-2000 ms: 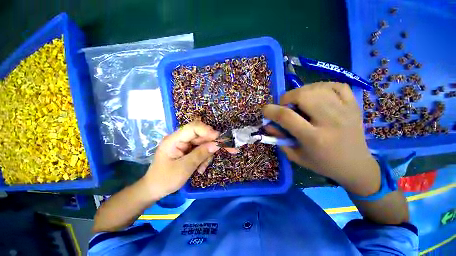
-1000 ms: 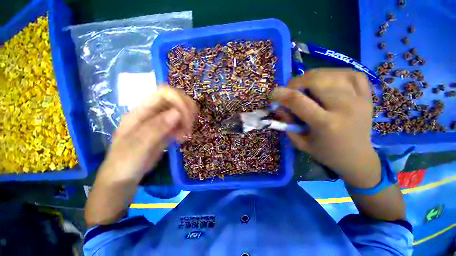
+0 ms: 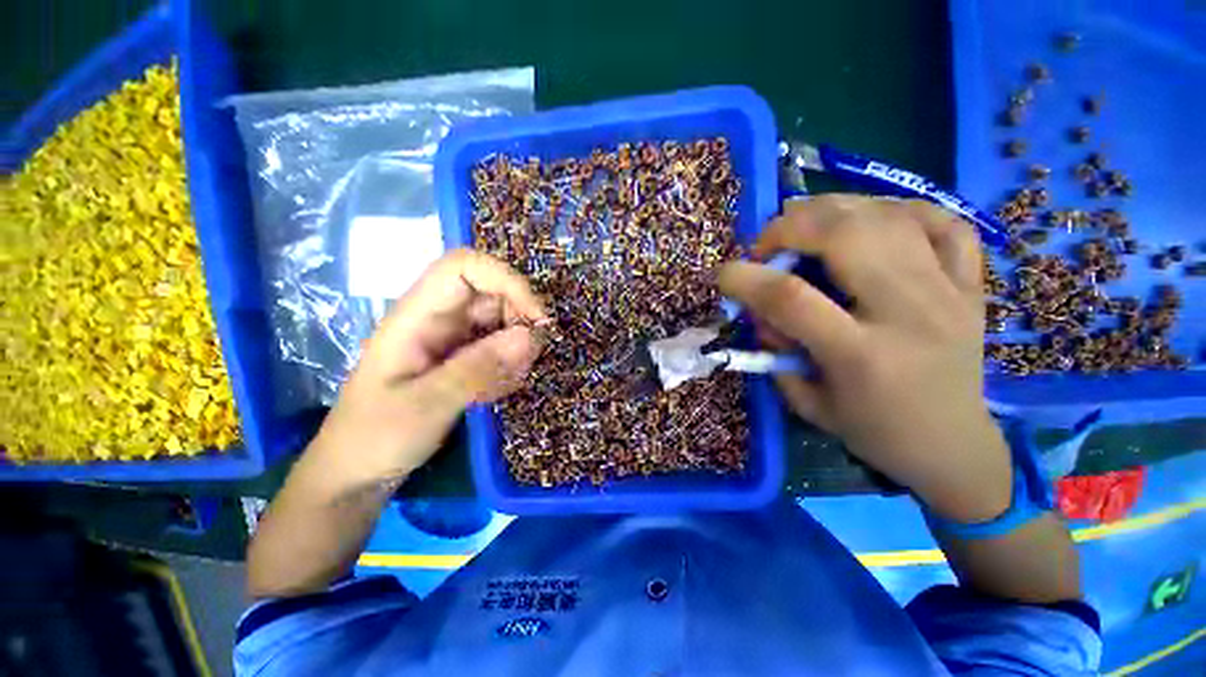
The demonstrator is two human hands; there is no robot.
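Note:
The blue middle tray (image 3: pixel 602 122) is full of small copper-brown coils (image 3: pixel 622 443) with thin shiny leads. My left hand (image 3: pixel 443 331) is over the tray's left side, thumb and fingertips pinched together; a thin brown lead shows at the fingertips, and the coil itself is mostly hidden. My right hand (image 3: pixel 880 337) is over the tray's right edge and holds small pliers (image 3: pixel 688 358) with a silvery joint and white-and-blue handles. The dark jaws point left over the coils, apart from my left hand. Whether the jaws are open is unclear.
A left tray (image 3: pixel 218 251) holds yellow parts (image 3: pixel 106 291). A clear plastic bag (image 3: pixel 311 172) with a white label lies beside the middle tray. Spare blue-handled pliers (image 3: pixel 913 185) lie behind my right hand. The right tray (image 3: pixel 1098 390) holds scattered coils (image 3: pixel 1085 284).
My left hand has moved left from the pliers' jaws, and its fingertips now pinch a small lead. My right hand still holds the pliers over the tray. The camera view has shifted slightly.

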